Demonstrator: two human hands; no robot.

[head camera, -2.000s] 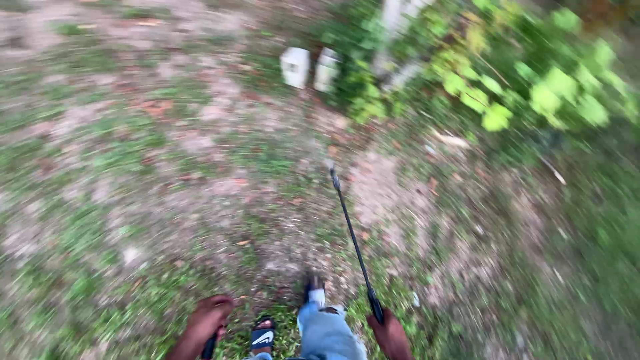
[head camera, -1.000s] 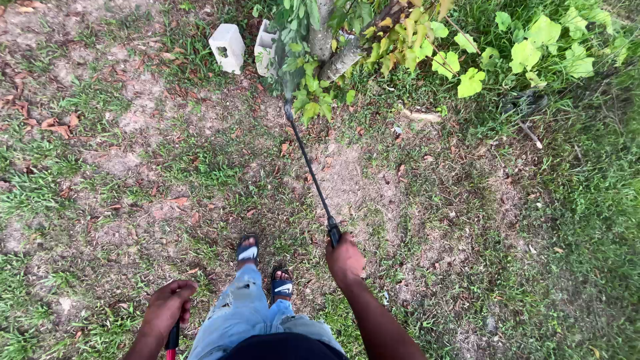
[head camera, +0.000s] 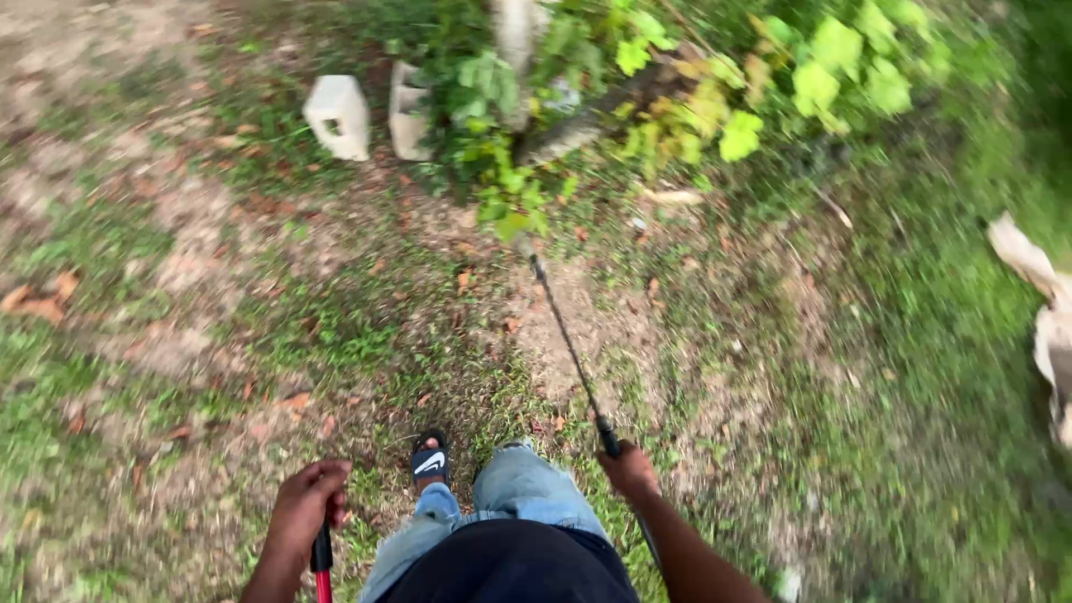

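Note:
My right hand [head camera: 630,471] grips the black handle of a spray wand [head camera: 569,343], whose thin dark shaft slants up and left. Its tip is near low leaves at the base of a tree, and a faint pale blur shows there. At lower left, my left hand [head camera: 314,501] is closed around the black grip of a red-shafted handle [head camera: 322,559]; the rest of that handle is out of view. A dark hose or tube runs down beside my right forearm.
A concrete block [head camera: 337,117] and a second block [head camera: 409,113] stand left of the leafy tree trunk [head camera: 512,59]. A thick branch [head camera: 578,130] slants right. Pale debris [head camera: 1057,335] lies in the grass at far right. My sandalled foot [head camera: 430,459] is on patchy grass.
The view has shifted, bringing pale debris into sight at the right. Both hands still keep their holds. One sandalled foot shows now, where both showed one second ago.

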